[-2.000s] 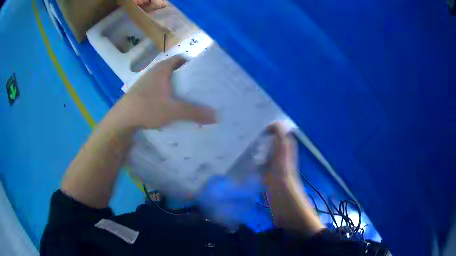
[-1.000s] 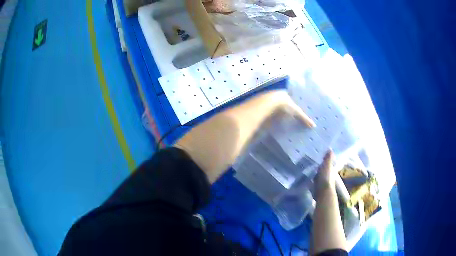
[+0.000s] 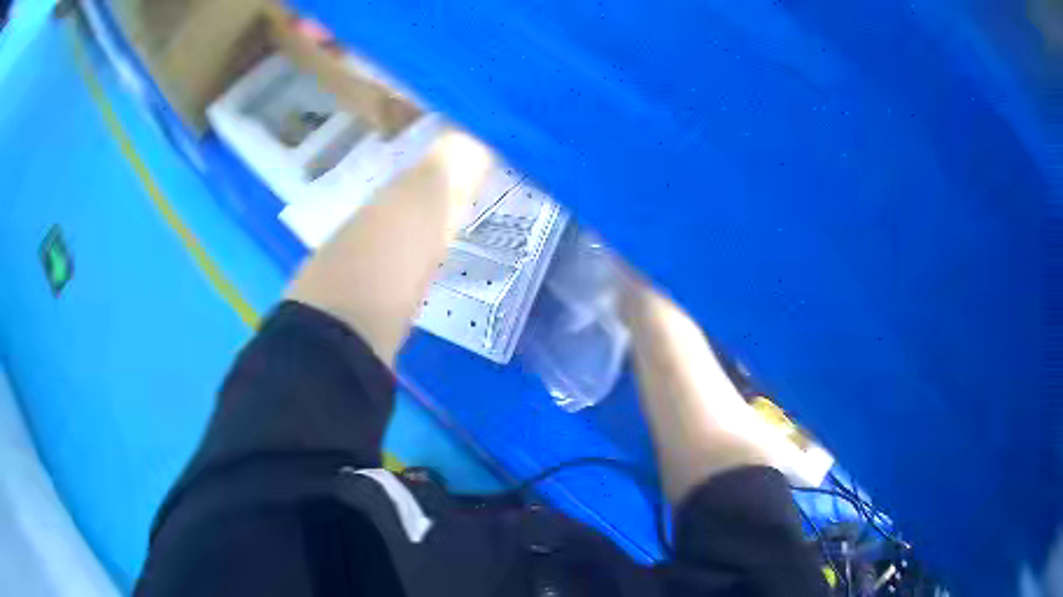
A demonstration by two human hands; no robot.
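Note:
A stack of perforated white sheets lies on the blue shelf in the middle of the view, slightly fanned. My left hand is at the far end of the stack, blurred and overexposed; its fingers are not clear. A crinkled clear plastic bag lies against the right side of the stack. My right hand is at the bag's right edge, blurred, its fingertips partly hidden near the large blue surface; its grip cannot be made out.
A white foam tray and brown cardboard are at the far left end. A large blue surface fills the upper right. Black cables run near my body, with more tangled at lower right. A yellow line crosses the floor.
The view has swung, and the blue surface covers more of it. The perforated sheets my hands were over now lie stacked flatter beside the plastic bag. My left hand has moved to the stack's far end.

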